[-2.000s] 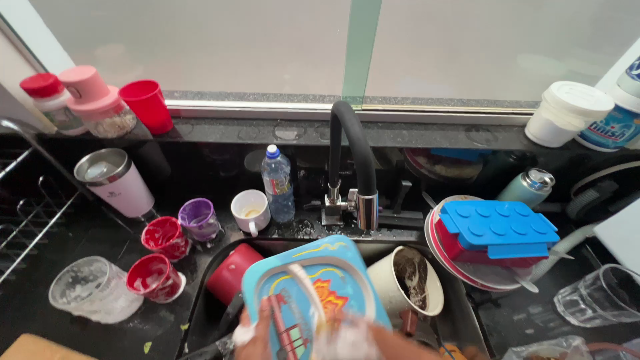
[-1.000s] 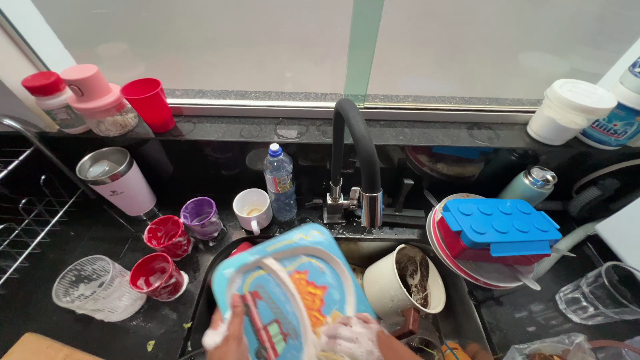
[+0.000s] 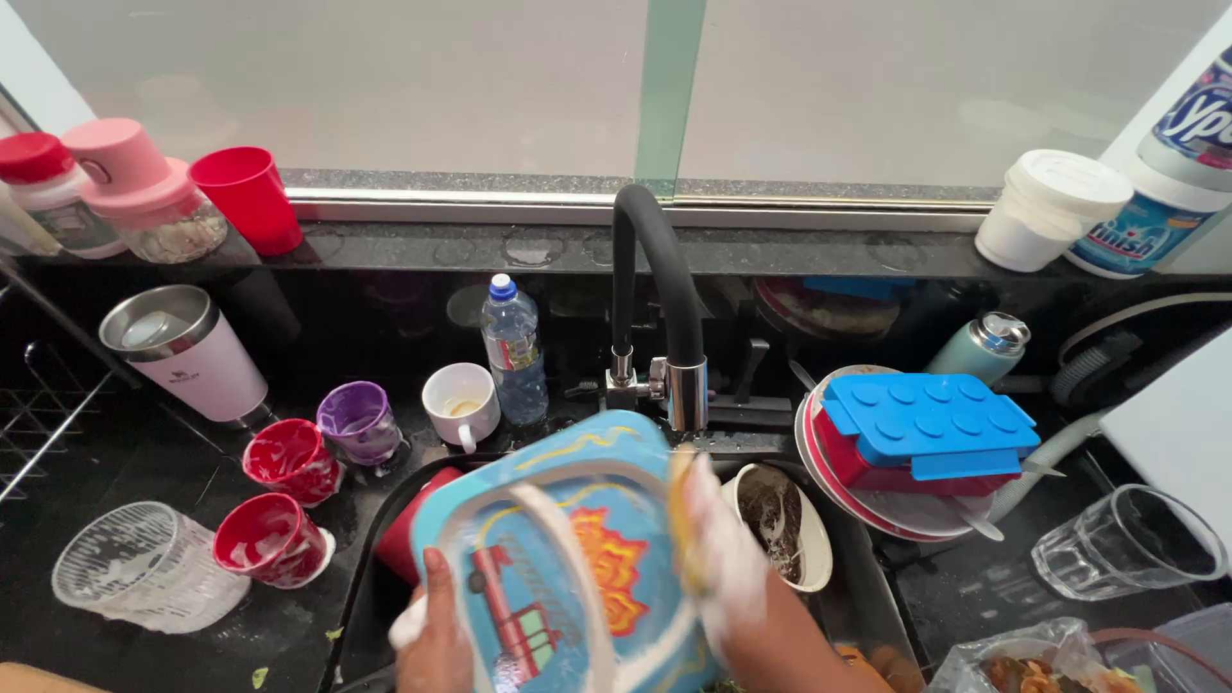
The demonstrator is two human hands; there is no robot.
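Note:
Over the black sink [image 3: 361,587] a blue divided plate [image 3: 558,539] with a car picture is held tilted. My left hand [image 3: 438,626] grips its left edge, with some white foam beside the fingers. At the plate's upper right edge is my right hand [image 3: 731,558], blurred and covered in foam, pressing a yellow sponge [image 3: 688,520] against the rim. A red vessel [image 3: 419,534] lies partly hidden behind the plate. To the right, a cream-coloured pot [image 3: 813,539] with dark residue inside leans in the sink. Above stands the black faucet [image 3: 664,279] with a chrome tip.
Left on the counter are soapy red cups [image 3: 274,539], a purple cup [image 3: 358,423], a ribbed clear container [image 3: 144,568], a tumbler [image 3: 188,356], a white mug [image 3: 462,404] and a plastic bottle [image 3: 515,356]. Stacked plates [image 3: 818,462] with a blue-lidded box [image 3: 929,423] and a glass [image 3: 1121,544] stand right.
My right hand has moved from the lower part of the plate up to its right edge, where the yellow sponge now shows. The plate has been raised and tilted.

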